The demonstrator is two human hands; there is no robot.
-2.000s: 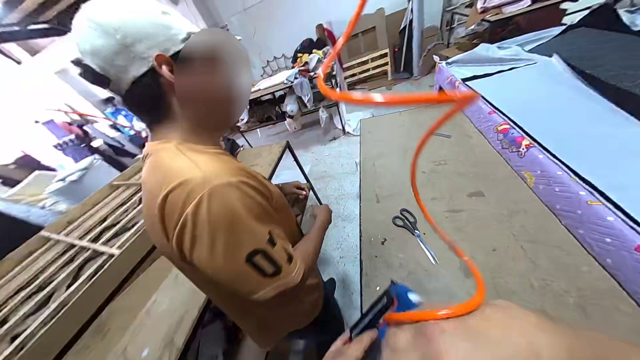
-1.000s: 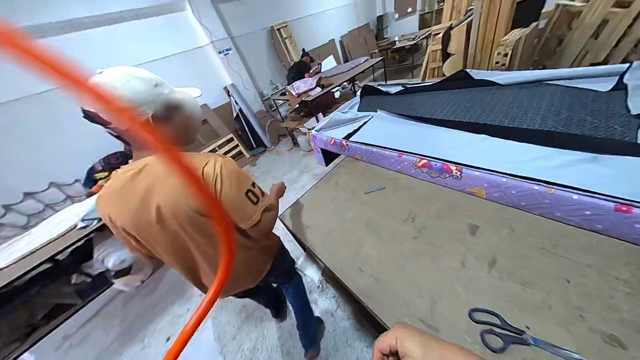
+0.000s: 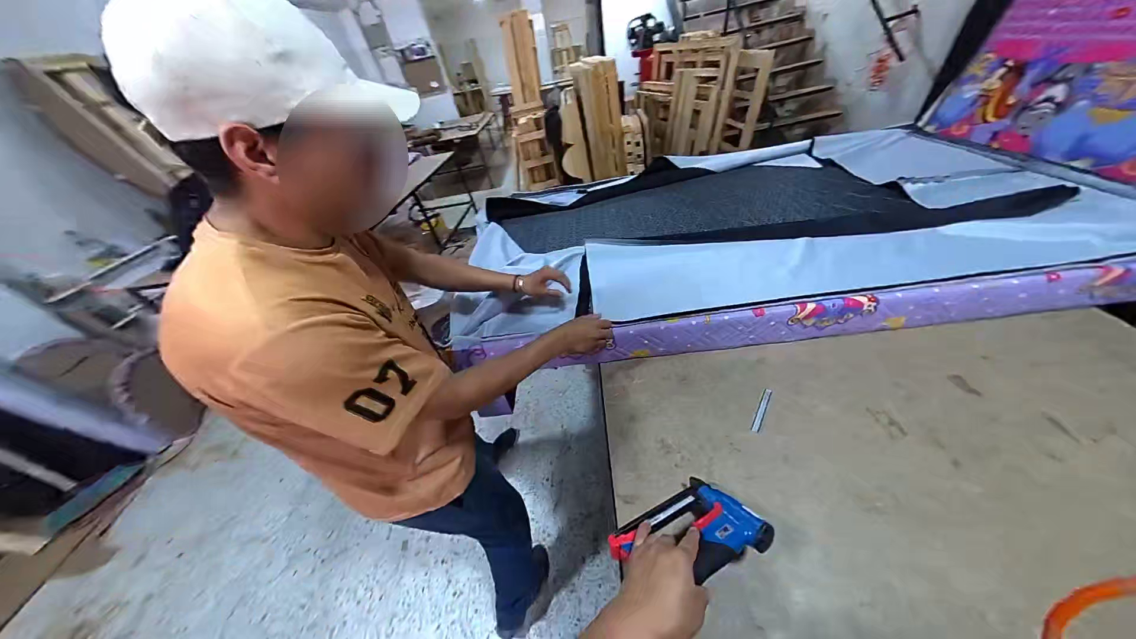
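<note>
A hand that looks like my left hand (image 3: 657, 581) comes in at the bottom centre, its fingers around the front and magazine of a blue, black and red pneumatic staple gun (image 3: 732, 524). The tool is over the brown tabletop (image 3: 870, 461), its nose pointing left. My right hand is out of view. Farther up the table lies a short silvery strip (image 3: 761, 410). Beyond it is a purple printed mattress-like base (image 3: 745, 333) with light blue fabric (image 3: 710, 280) and dark material on top. Part of an orange coiled air hose (image 3: 1096, 599) shows at lower right.
A co-worker in an orange shirt (image 3: 293, 355) and white cap stands close at left, both hands at the base's near left corner. Wooden frames (image 3: 612, 115) stand at the back. A colourful printed panel (image 3: 1047, 89) rises at upper right. Speckled floor (image 3: 311, 550) lies left of the table.
The co-worker has turned and now has both hands at the purple base. The staple gun, out of view one second ago, shows again. The scissors have left the view, which has swung right.
</note>
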